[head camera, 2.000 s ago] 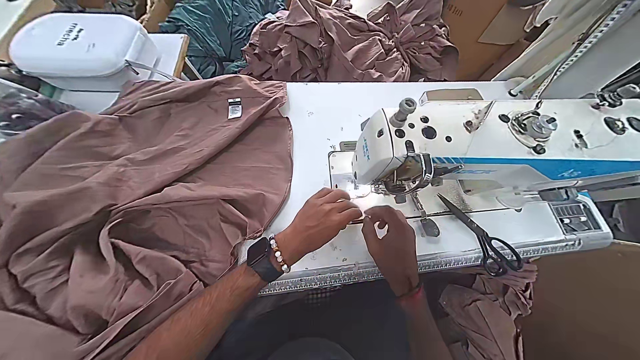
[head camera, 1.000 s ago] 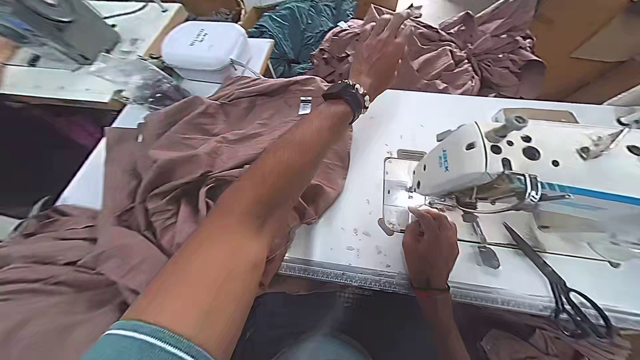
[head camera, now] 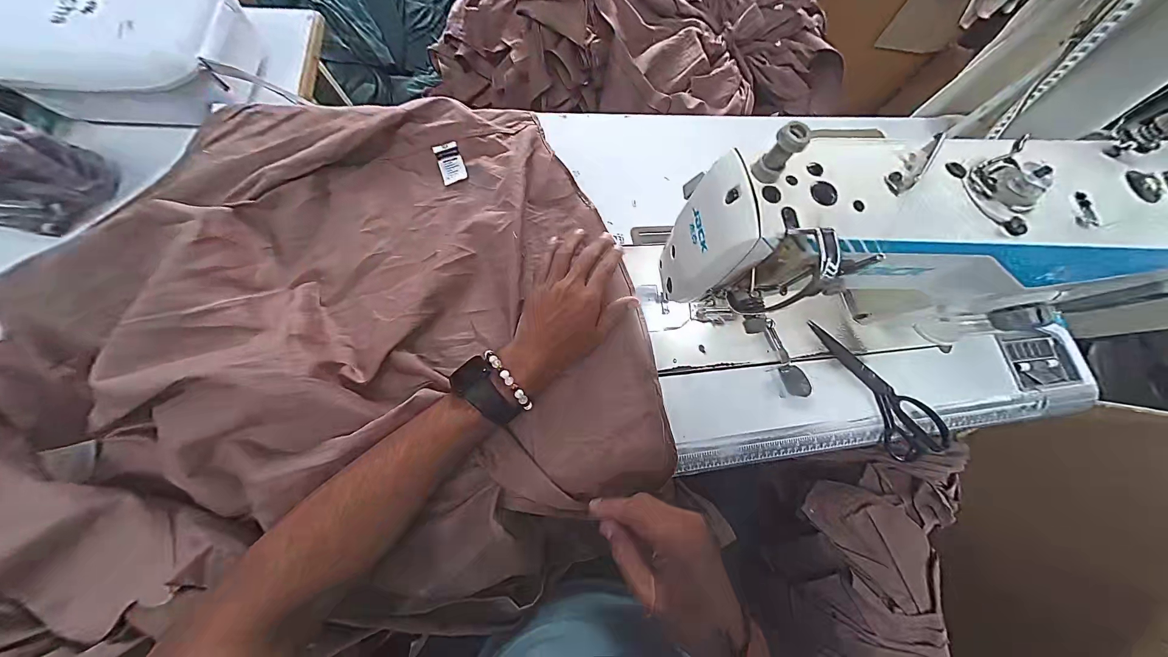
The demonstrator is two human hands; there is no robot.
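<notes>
A mauve-brown fabric garment lies spread over the left of the sewing table, with a small white label near its upper edge. My left hand, a dark watch and a beaded bracelet at its wrist, rests flat on the cloth near its right border, fingers apart. At the table's front edge my right hand pinches the garment's lower hem between thumb and fingers. Just right of the cloth stands a white Jack sewing machine, its presser foot area not covered by fabric.
Black-handled scissors lie on the machine bed near the front ruler strip. Bunched mauve fabric is piled behind the table, and more hangs below at right beside a cardboard box. A white case stands back left.
My left hand has come back from the fabric pile behind the table onto the garment. My right hand has left the needle area and now holds the hem. The garment has spread right, towards the machine.
</notes>
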